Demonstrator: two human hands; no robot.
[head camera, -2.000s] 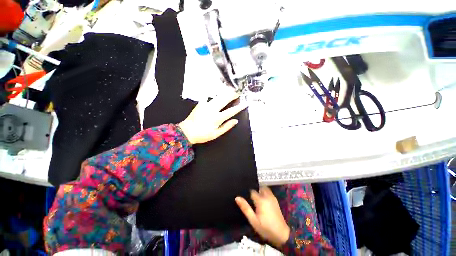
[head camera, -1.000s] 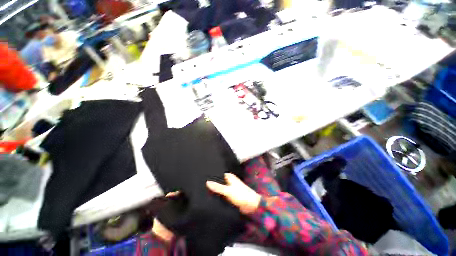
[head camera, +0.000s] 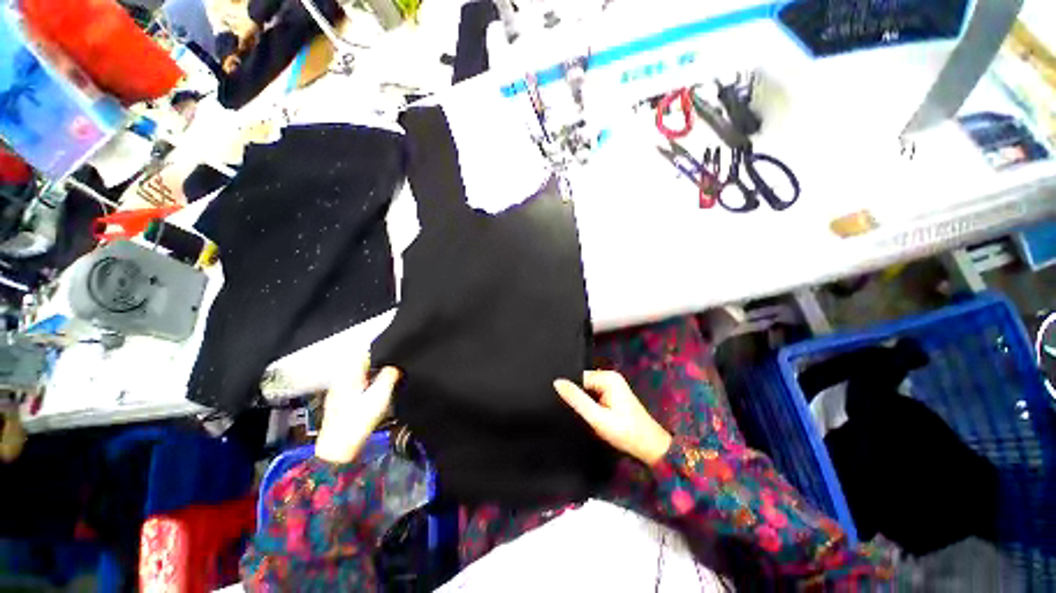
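Observation:
A black garment panel (head camera: 498, 313) lies over the front edge of the white table and hangs onto my lap. Its upper right corner is at the presser foot and needle (head camera: 562, 145) of the white sewing machine (head camera: 695, 56). A narrow part of the black cloth runs up from its upper left. My left hand (head camera: 357, 411) grips the panel's left edge, thumb on top. My right hand (head camera: 616, 414) holds its right edge, thumb on top and fingers partly hidden.
A stack of black cut pieces (head camera: 307, 249) lies on the table at left. Black-handled scissors (head camera: 759, 182) and red thread snips (head camera: 709, 180) lie under the machine arm. A brown block (head camera: 855, 224) is near the table edge. A blue crate (head camera: 996, 348) with black pieces stands below right.
My left hand has come down from near the needle to the panel's left edge. My right hand is on the right edge. The view has swung right and partly back.

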